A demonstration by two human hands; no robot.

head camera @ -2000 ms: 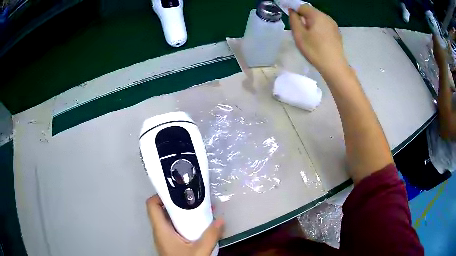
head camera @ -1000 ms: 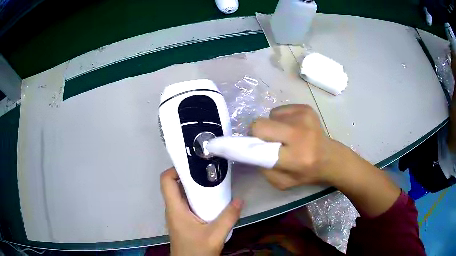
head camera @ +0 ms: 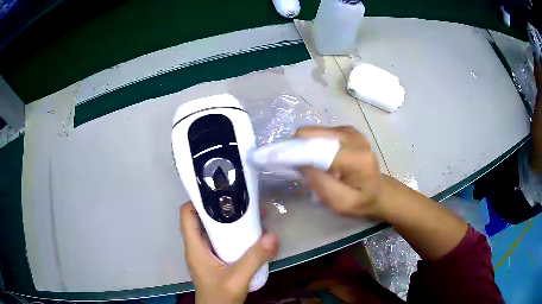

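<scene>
A white handset (head camera: 238,237) with a glossy black oval front panel (head camera: 217,169) stands out at the centre left, wide head toward the top. My left hand (head camera: 223,270) grips its lower handle, thumb on the right side, fingers on the left. My right hand (head camera: 350,172), slightly blurred, holds a white wiping cloth (head camera: 303,152) wrapped over a fingertip. The cloth's tip is at the handset's right edge beside the panel; whether it touches cannot be told.
Clear crinkled film (head camera: 279,119) lies on the pale bench (head camera: 113,202) behind the hands. A translucent bottle (head camera: 337,29) and folded white wipes (head camera: 375,87) stand farther back. Another handset (head camera: 287,7) lies on the green conveyor (head camera: 160,35). Part of another person shows at the right edge.
My right hand came down from the bottle to the handset with the cloth. Since one second ago the cloth has moved from the round button to the panel's right side; the handset shifted slightly left.
</scene>
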